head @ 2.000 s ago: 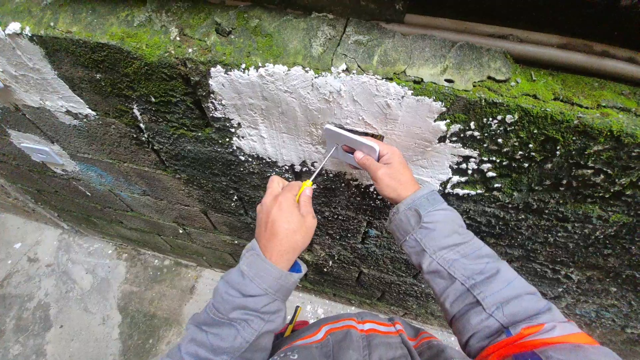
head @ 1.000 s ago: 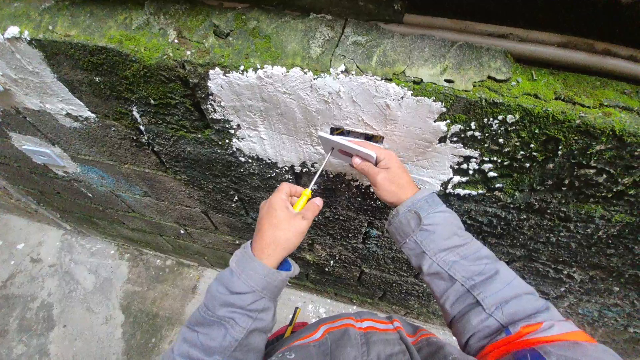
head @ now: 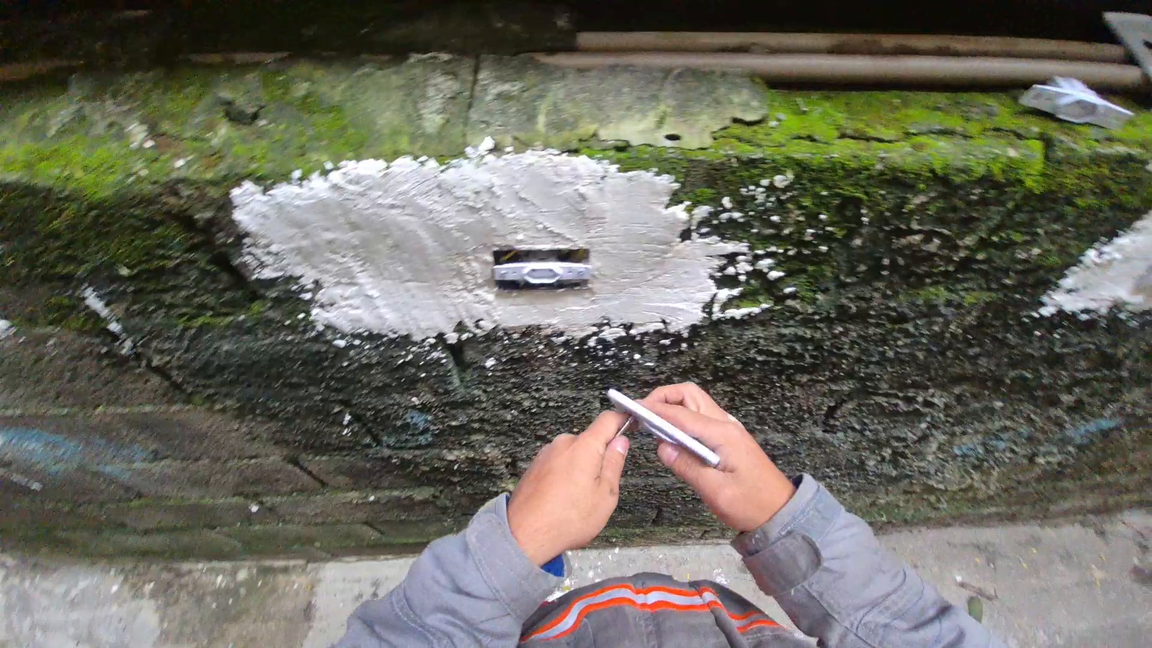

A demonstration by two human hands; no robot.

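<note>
My right hand (head: 724, 459) grips a white faceplate (head: 666, 428), seen nearly edge-on, below the patch of white plaster (head: 405, 243) on the mossy wall. Close against it on the left, my left hand (head: 571, 490) has thumb and forefinger pinched on a thin metal shaft (head: 623, 427) that reaches the plate's underside; the rest of that tool is hidden in the hand. In the plaster is a rectangular recess with a light grey fitting (head: 542, 274) sitting in it, dark gaps above and below.
Pale pipes (head: 846, 65) run along behind the mossy wall top (head: 297, 112). A clear plastic piece (head: 1075, 101) lies on the ledge at the upper right, near a grey flat object (head: 1132, 40). More white plaster (head: 1111, 270) shows at the right edge. Concrete ground (head: 1035, 576) lies below.
Both hands have drawn back from the plaster with the faceplate, uncovering the recess and its fitting. The yellow handle of the screwdriver, seen earlier in the left hand, is now hidden. The view has shifted.
</note>
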